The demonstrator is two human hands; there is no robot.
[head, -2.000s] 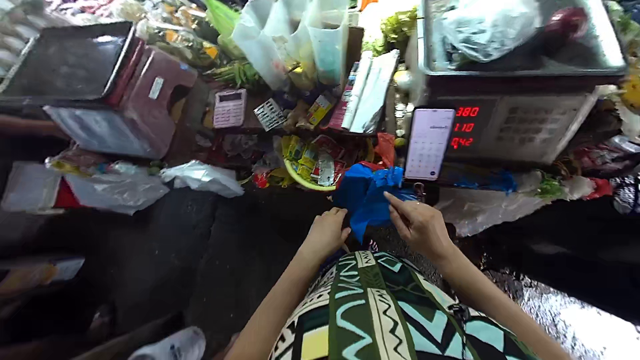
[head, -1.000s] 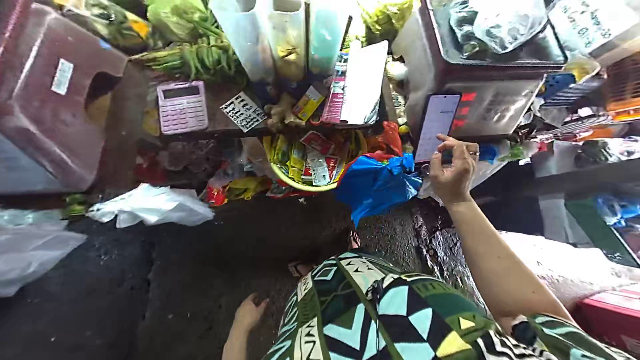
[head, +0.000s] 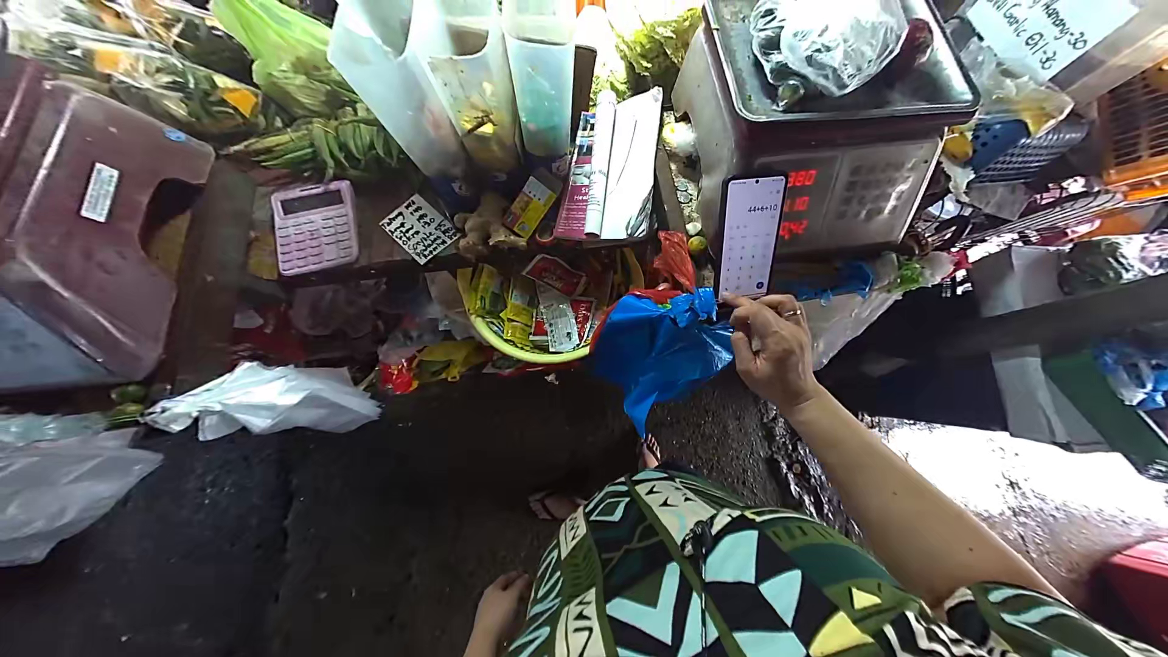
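Note:
My right hand (head: 774, 347) is at the lower edge of an upright smartphone (head: 750, 239) showing a calculator, with a fingertip near the screen's bottom. The phone leans against the front of a weighing scale (head: 849, 173) whose red digits are lit. Just left of the hand hangs a blue plastic bag (head: 659, 351). My left hand (head: 504, 602) is low beside the patterned shirt, partly cut off by the frame, and no object shows in it. A yellow-rimmed basket (head: 538, 354) of small packets sits left of the blue bag.
A pink calculator (head: 315, 228), ginger (head: 486, 226) and a notepad (head: 630, 164) lie along the stall edge. Tall plastic containers (head: 465, 82) stand behind. White plastic bags (head: 265, 400) hang at the left below a second scale (head: 82, 228). An orange crate (head: 1136, 137) is far right.
My right hand has moved from the blue bag to the phone, and now sits lower on it than one second ago. My left hand has left the blue bag and dropped down beside my body.

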